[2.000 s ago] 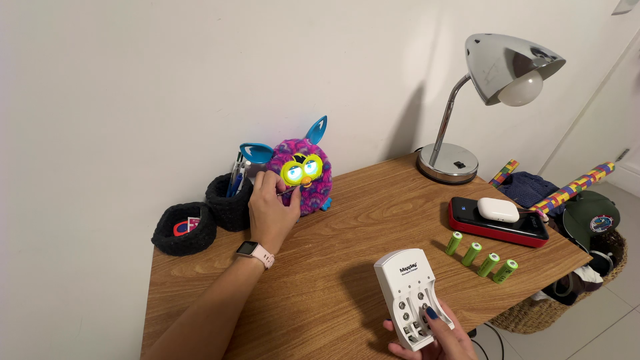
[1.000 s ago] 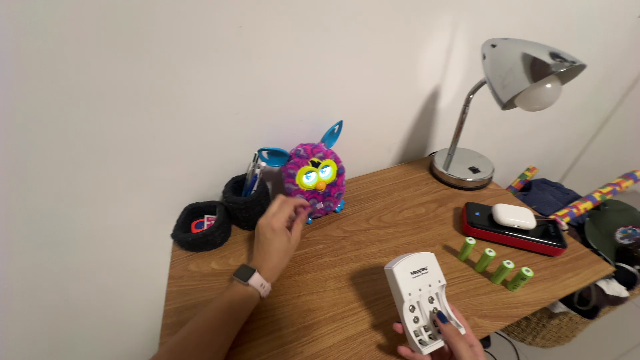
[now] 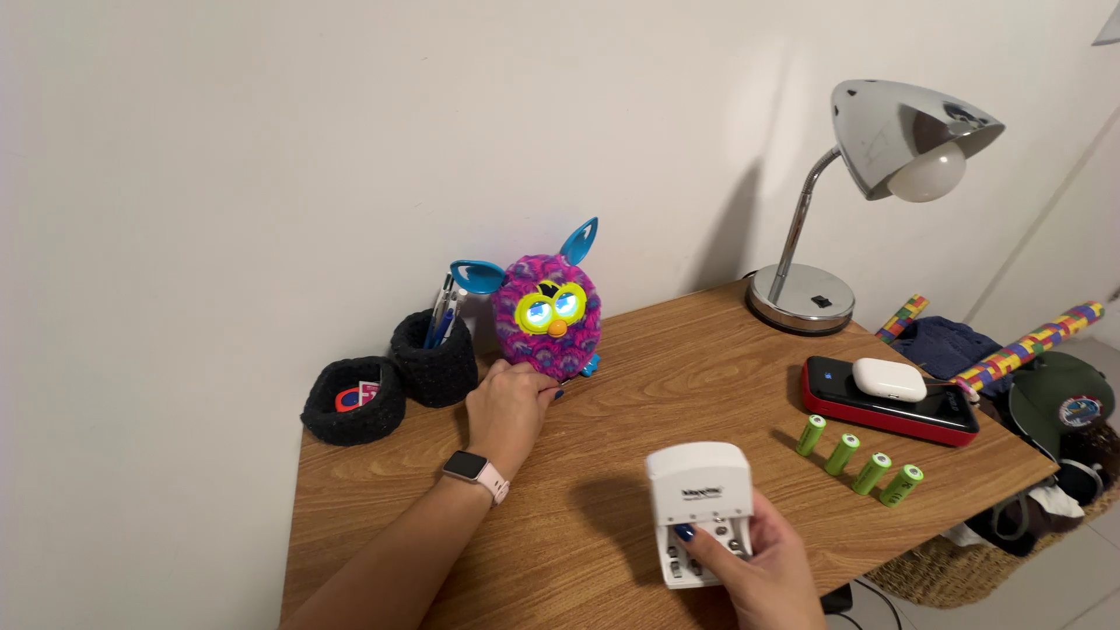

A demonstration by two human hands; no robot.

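A pink and purple furry toy with blue ears and lit eyes, a Furby [image 3: 549,315], sits upright on the wooden desk against the wall. At its lower left front is my left hand [image 3: 514,407], fingers bent at the base of the toy; whether it grips anything there is hidden. My right hand [image 3: 761,560] holds a white battery charger [image 3: 700,507] above the desk's front part, thumb across its battery bays, which hold no batteries that I can see. Several green batteries [image 3: 842,454] stand on end in a row to the right of the charger.
A black and red power bank [image 3: 949,420] carries a white earbud case [image 3: 889,380]. Behind it stands a chrome desk lamp [image 3: 800,293]. Two dark knitted baskets [image 3: 435,372], one with pens, are at the left. A woven basket [image 3: 927,573] of caps is beyond the desk's right edge [image 3: 1041,472].
My left hand has moved down from the toy's face to its base. The toy's ears and eyes stay in view. My right thumb has shifted left across the charger.
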